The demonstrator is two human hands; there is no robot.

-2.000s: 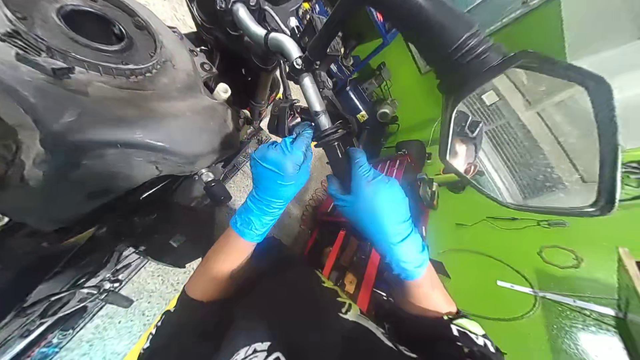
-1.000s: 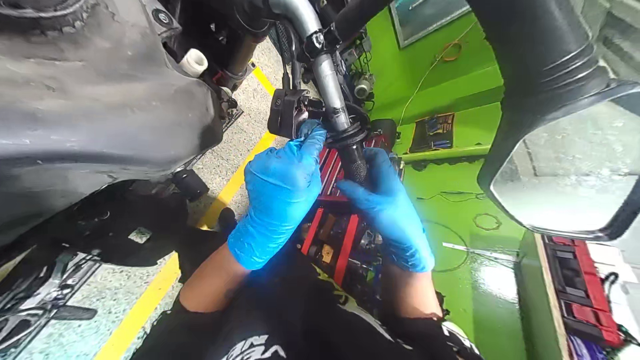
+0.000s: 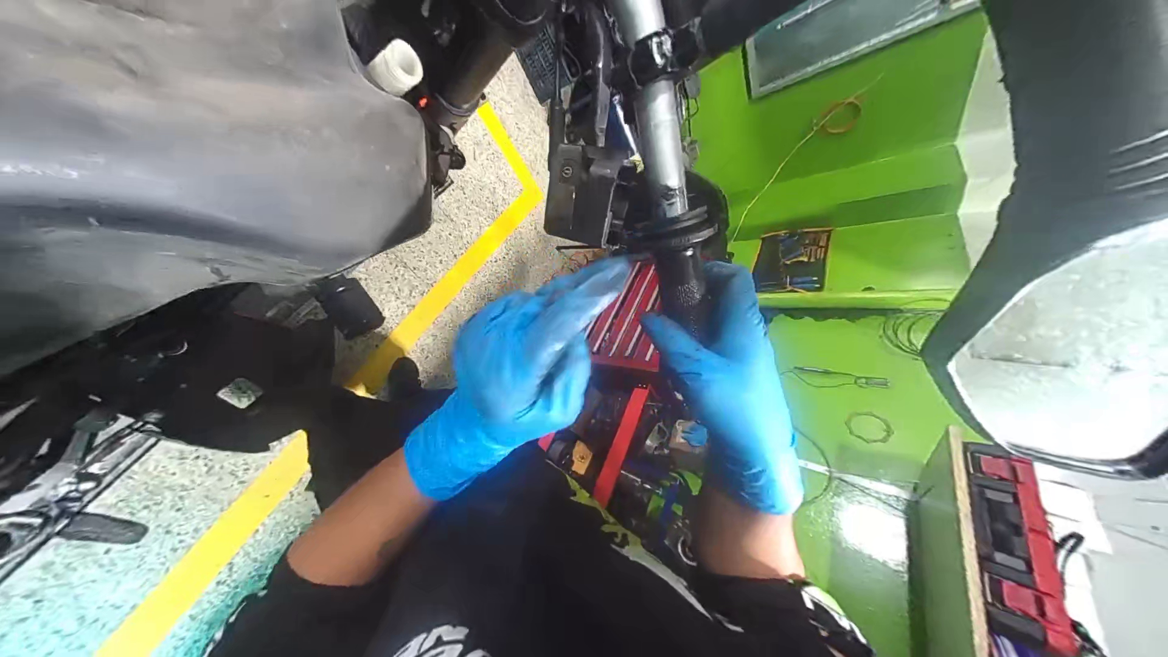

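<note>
My right hand (image 3: 730,365), in a blue glove, is wrapped around the black rubber grip (image 3: 681,283) of a motorcycle handlebar. My left hand (image 3: 525,356), gloved too, is just left of the grip with its index finger stretched toward it; its other fingers are curled, and whether it holds anything cannot be made out. Above the hands runs the bare metal handlebar tube (image 3: 661,128). A black switch housing (image 3: 584,193) hangs beside the tube on cables.
The worn grey fuel tank (image 3: 201,155) fills the upper left. A mirror (image 3: 1077,347) juts in at right. Below the grip stands a red tool chest (image 3: 630,319); a red and black toolbox (image 3: 1022,547) is at lower right. A tool pouch (image 3: 792,260) lies by the green wall.
My left hand has drawn back from beside the bar, down and to the left. My right hand stays on the grip. The view has shifted closer to the bar.
</note>
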